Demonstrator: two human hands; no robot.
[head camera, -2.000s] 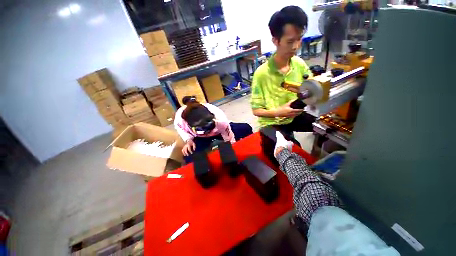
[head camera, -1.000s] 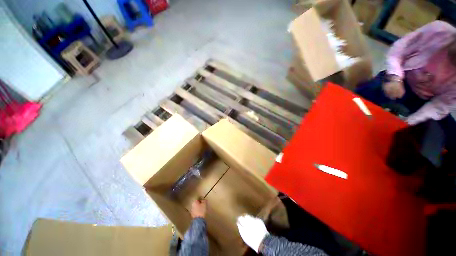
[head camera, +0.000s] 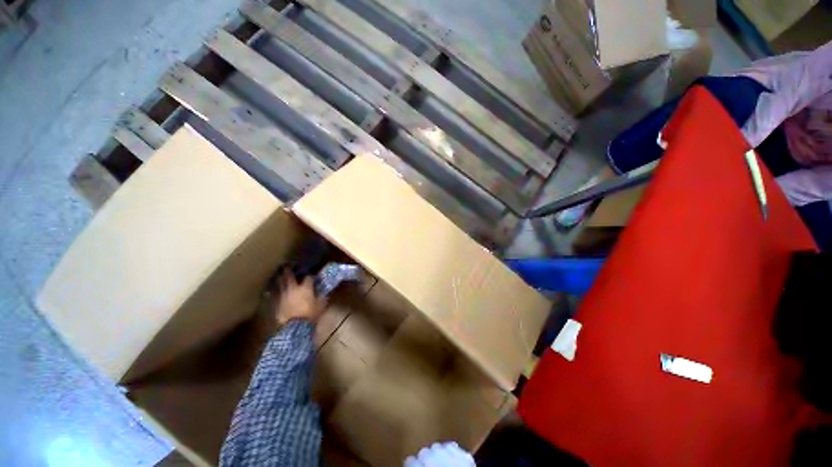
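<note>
An open brown corrugated carton stands in front of me with its flaps spread. My left hand, bare, reaches down inside it near the far left corner. It touches a dark piece with shiny clear plastic beside it; the fingertips are partly hidden in shadow, so a grip cannot be told. Brown cardboard shows at the carton's bottom. My right hand, in a white glove, is at the bottom edge of the picture, mostly cut off; its fingers cannot be made out.
A wooden pallet lies on the floor beyond the carton. A red-covered table on the right bears a small whitish object, a slim pale object and dark pieces. A seated person's pink sleeve and another carton are at the upper right.
From reaching over the red table, the view has swung to the carton. My left hand has moved deeper into its far left corner, to the plastic. My gloved right hand has dropped mostly out of view.
</note>
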